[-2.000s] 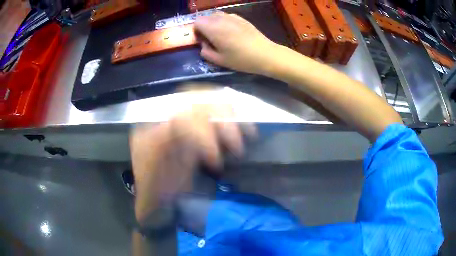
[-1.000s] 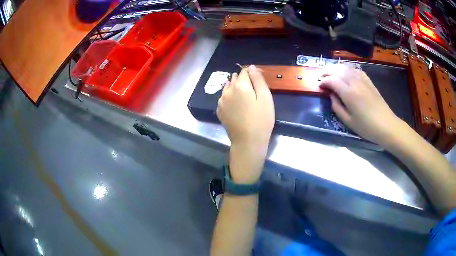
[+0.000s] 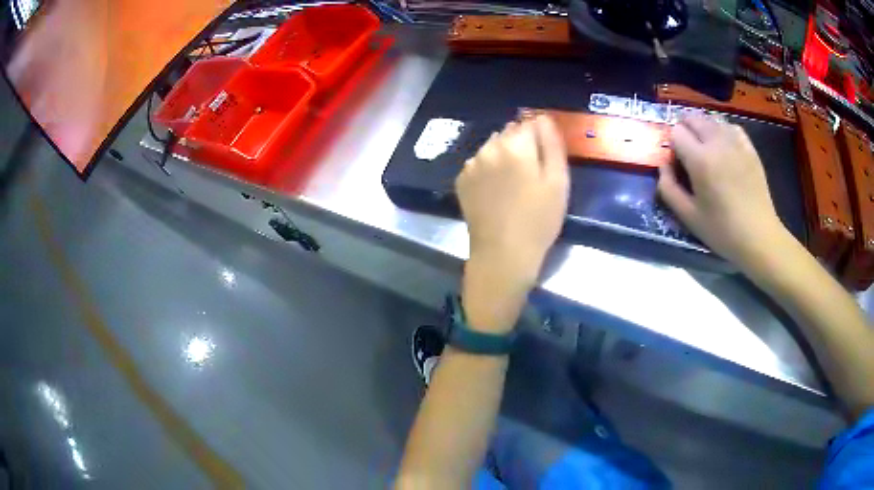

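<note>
A reddish-brown carrier bar (image 3: 613, 140) with a row of small metal dots lies on the black work pad (image 3: 479, 91), below the inspection camera head (image 3: 640, 21). My left hand (image 3: 517, 187) holds its left end, with fingers curled over it. My right hand (image 3: 721, 182) holds its right end between thumb and fingers. My hands hide both ends of the bar. A clear locating strip (image 3: 637, 107) with round marks sits on the pad just behind the bar. No tweezers can be made out.
Red parts bins (image 3: 257, 110) with small dark bits stand at left on the metal bench (image 3: 359, 144). A tilted monitor (image 3: 105, 67) shows an orange surface, upper left. Stacked carrier bars (image 3: 826, 182) stand at right; another bar (image 3: 508, 34) lies behind the pad. A red light (image 3: 832, 57) glows upper right.
From two seconds ago, my blurred left hand has come from below the bench edge onto the bar's left end. Since one second ago, both hands stay on the bar; the view has shifted slightly.
</note>
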